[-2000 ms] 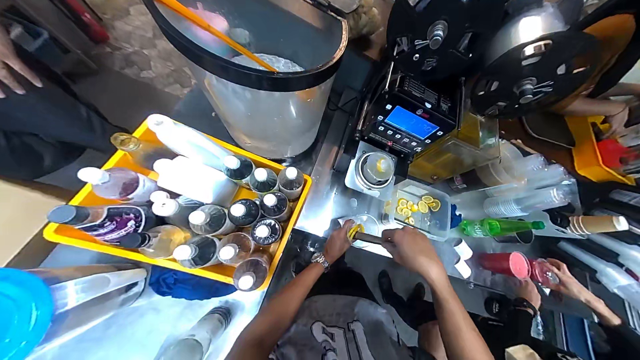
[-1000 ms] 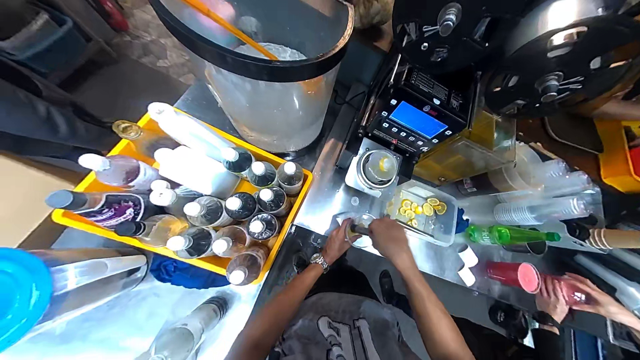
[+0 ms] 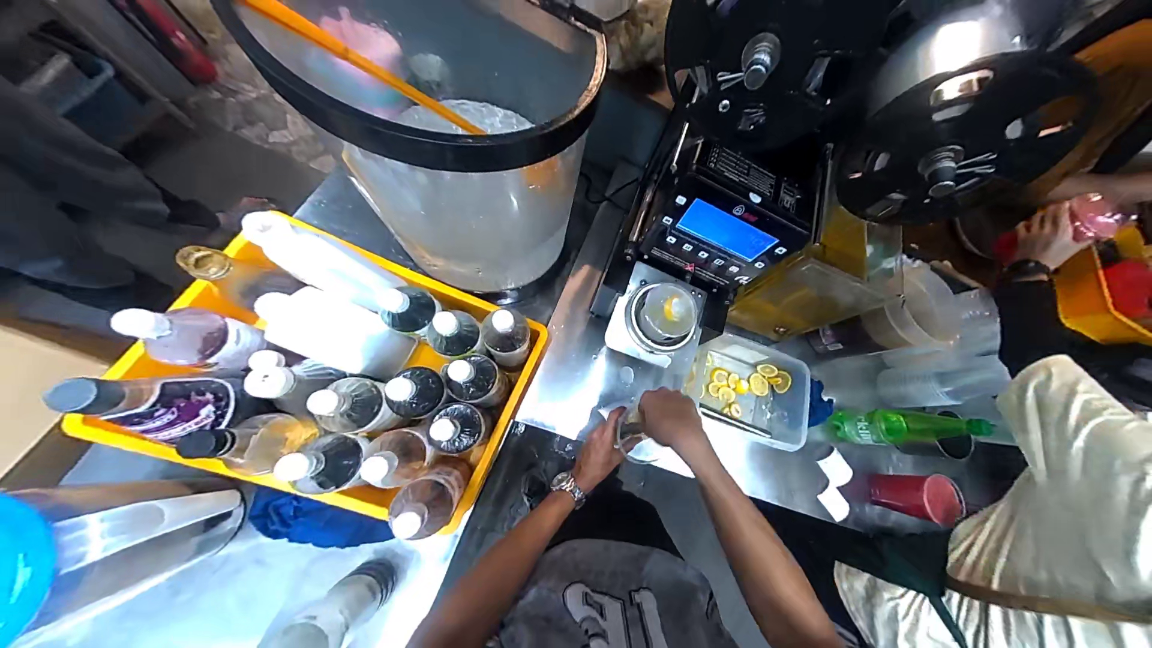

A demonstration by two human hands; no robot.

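My left hand (image 3: 601, 450), with a metal watch at the wrist, holds the side of a clear plastic cup (image 3: 637, 445) at the counter's edge. My right hand (image 3: 670, 418) is closed in a fist over the cup's rim; what it grips is hidden beneath the fingers. Just beyond, another clear cup with a yellow slice inside (image 3: 667, 311) sits in the round holder of a cup sealing machine (image 3: 720, 238). Right of my hands lies a clear plastic container (image 3: 790, 423) with lemon slices (image 3: 760, 385) in it.
A yellow crate (image 3: 531, 360) of bottles stands at left, a large clear ice bin (image 3: 504, 225) behind it. At right are a green bottle (image 3: 886, 427), a red cup (image 3: 913, 499), stacked clear cups (image 3: 945, 382) and a co-worker in a light shirt (image 3: 1062, 486).
My right hand has come from beside the cup to over its rim. A co-worker's light-clothed body has come in at the right, where hands were around a red cup.
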